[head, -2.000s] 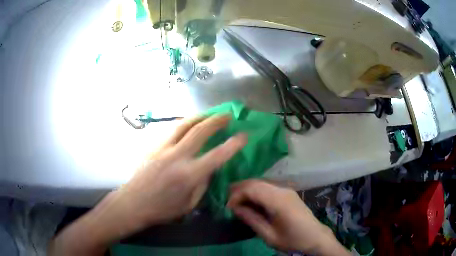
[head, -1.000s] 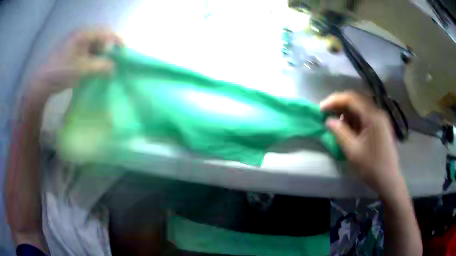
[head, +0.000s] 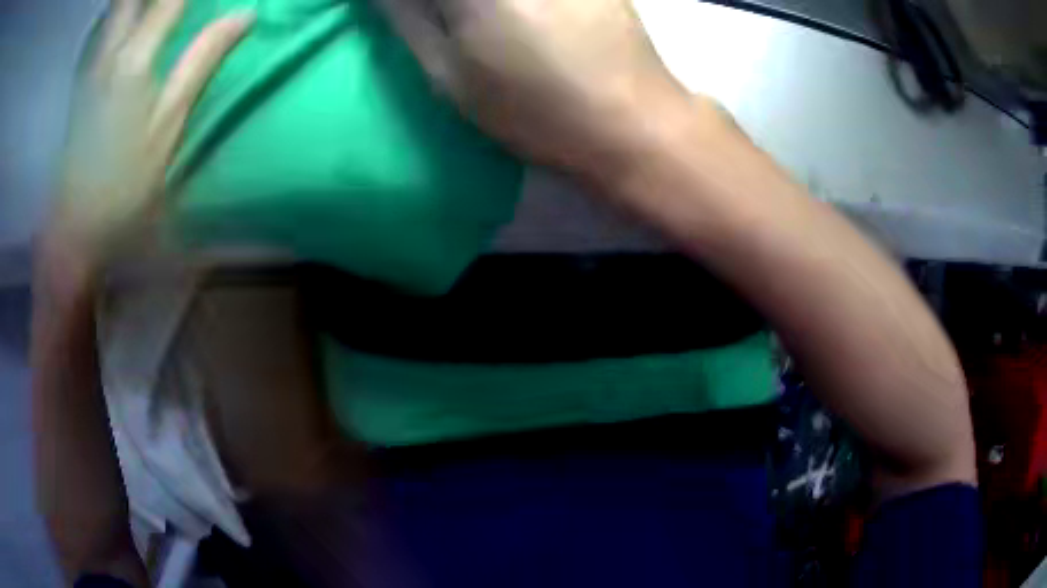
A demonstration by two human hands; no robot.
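Note:
A bright green fabric piece (head: pixel 333 149) lies at the upper left, with its lower corner hanging over the table's front edge. My left hand (head: pixel 138 126) is blurred at its left side, with fingers and thumb spread along the cloth, and it seems to hold the side. My right hand (head: pixel 522 63) is at the cloth's upper right, back of the hand showing; its fingertips are hidden or cut off by the top edge, so its grip cannot be told.
The white table (head: pixel 746 86) runs across the top. Dark scissors handles (head: pixel 922 57) lie at the upper right, near part of the sewing machine (head: pixel 1010 35). Another green strip (head: pixel 551 396) lies below the table edge. A pale cloth (head: pixel 172 425) hangs at lower left, and something red (head: pixel 1022 425) is at right.
The view has shifted, putting the table higher in the picture. My hands, earlier far apart with the cloth stretched between them, are now closer together at the upper left. The needle area has left view.

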